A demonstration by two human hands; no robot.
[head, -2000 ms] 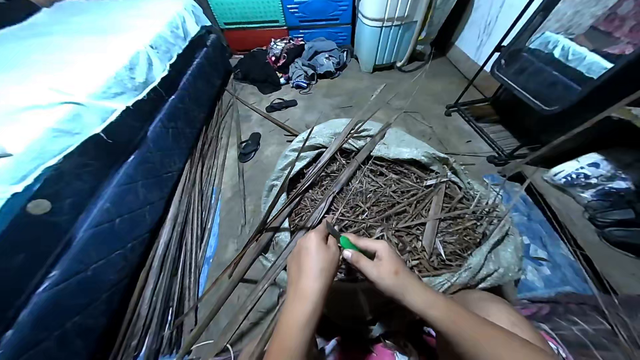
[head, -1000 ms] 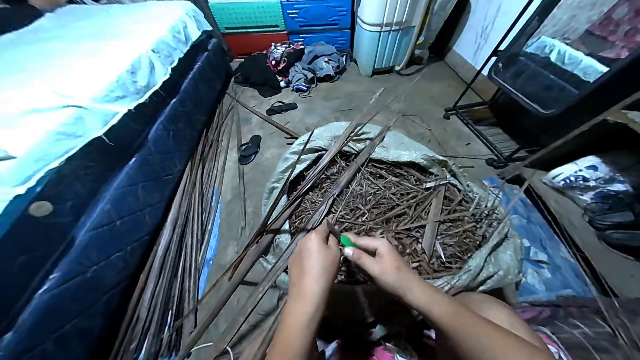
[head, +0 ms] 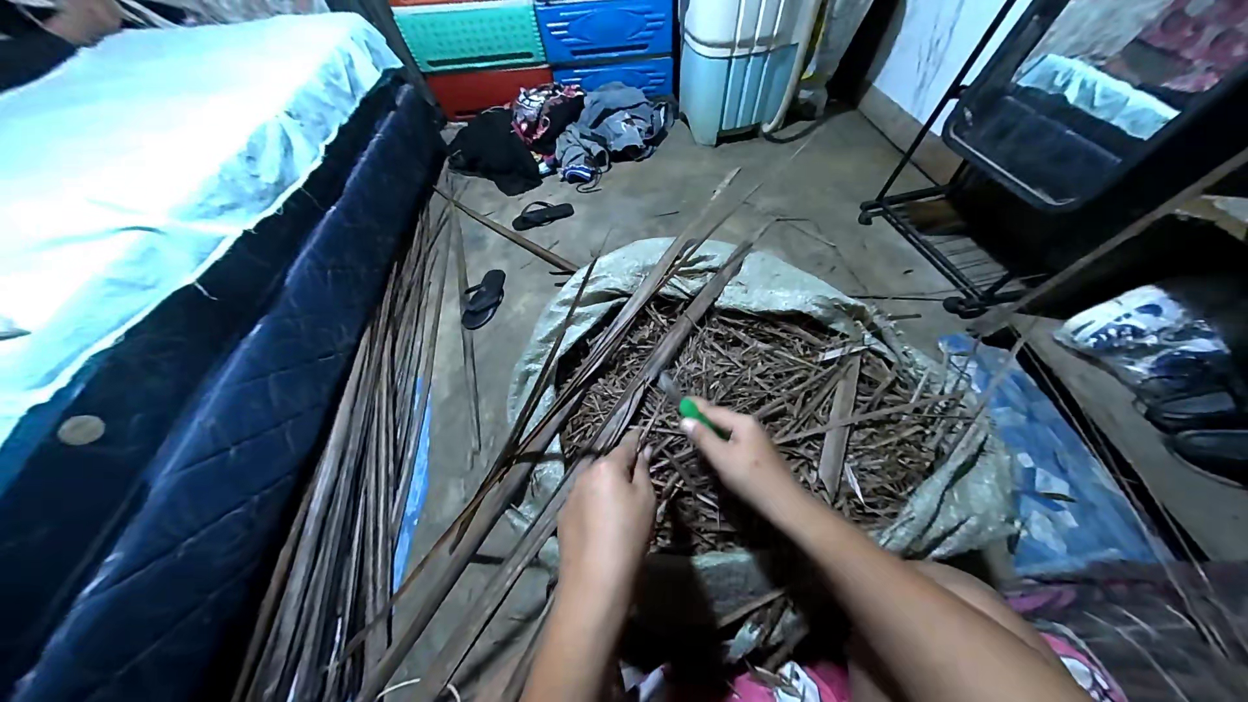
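Note:
My left hand (head: pixel 606 499) is closed around a dried palm leaf strip (head: pixel 673 341), one of several long ones slanting across the left side of an open woven sack (head: pixel 780 283). In my right hand (head: pixel 739 450) is a small knife with a green handle (head: pixel 704 417); its short blade points up and left, apart from the left hand. Short cut leaf pieces (head: pixel 760 380) fill the sack below both hands. Between the sack and the bed lies a bundle of long dried leaf strips (head: pixel 375 419).
A mattress (head: pixel 244 380) with a pale sheet stands at left. Black flip-flops (head: pixel 483 298) and a clothes pile (head: pixel 614 127) lie on the floor beyond. Coloured drawers (head: pixel 609 34) and a pale blue appliance (head: pixel 731 78) stand behind. A black-framed mirror (head: pixel 1072 146) is at right.
My right hand with the green-handled knife has moved away from my left hand, to the right, and the blade now shows. The left hand stays near the same place on the strips.

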